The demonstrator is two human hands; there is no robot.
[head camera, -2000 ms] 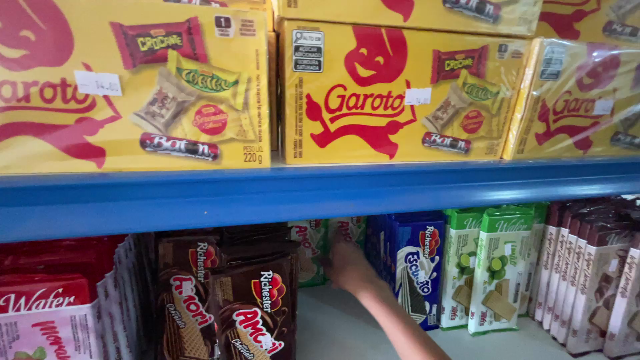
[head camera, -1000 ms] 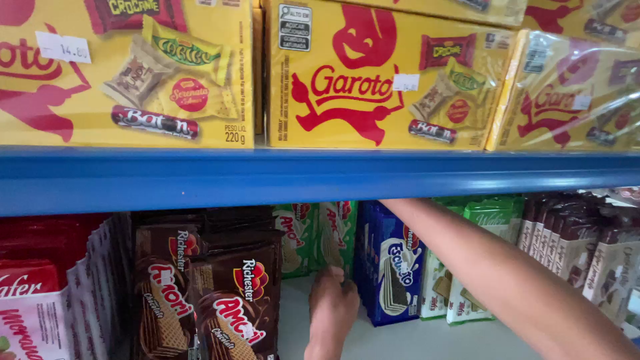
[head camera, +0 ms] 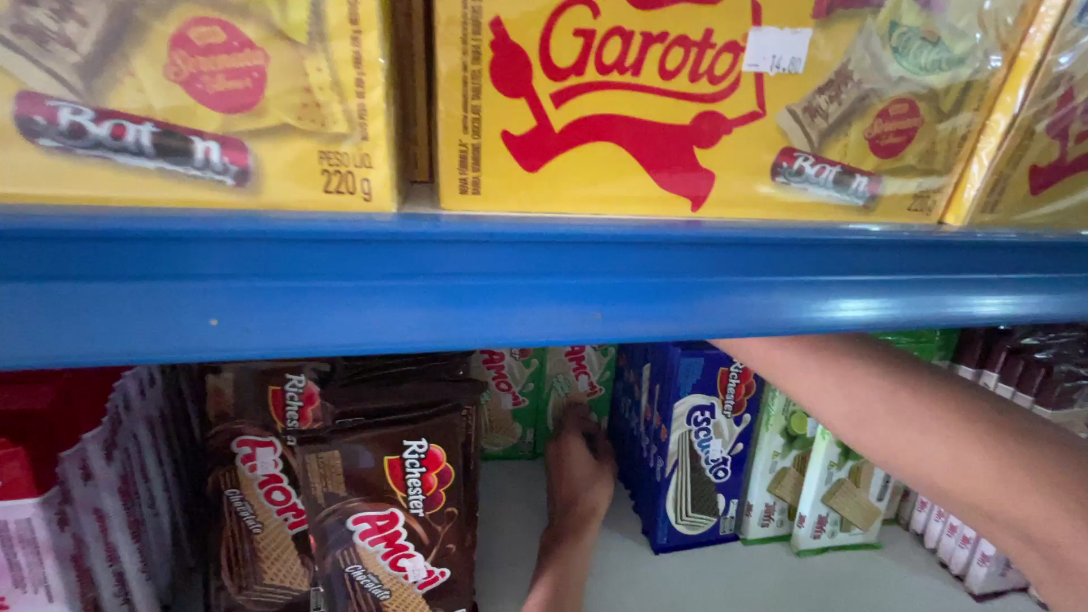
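My left hand [head camera: 582,446] reaches up from the bottom into the lower shelf. Its fingers are at the lower front of a green Amori wafer packet [head camera: 580,374]; whether they grip it is unclear. Another green wafer packet [head camera: 507,404] stands just left of it. My right forearm [head camera: 884,425] crosses from the right edge and passes up behind the blue shelf edge, which hides my right hand. Blue Escureto-type wafer packets [head camera: 688,450] stand in a row between the left hand and the right forearm. Brown chocolate Amori wafer packets [head camera: 395,510] stand to the left.
The blue metal shelf edge [head camera: 510,289] runs low over both arms. Above it stand yellow Garoto chocolate boxes [head camera: 620,110]. White-and-green wafer packets [head camera: 841,497] and dark-topped packets [head camera: 977,527] are on the right, with red and pink wafer packets [head camera: 25,527] at far left.
The right hand, seen at the green packets two seconds ago, has gone out of sight behind the shelf edge. My left hand has come in from below. The view has moved closer to the shelf.
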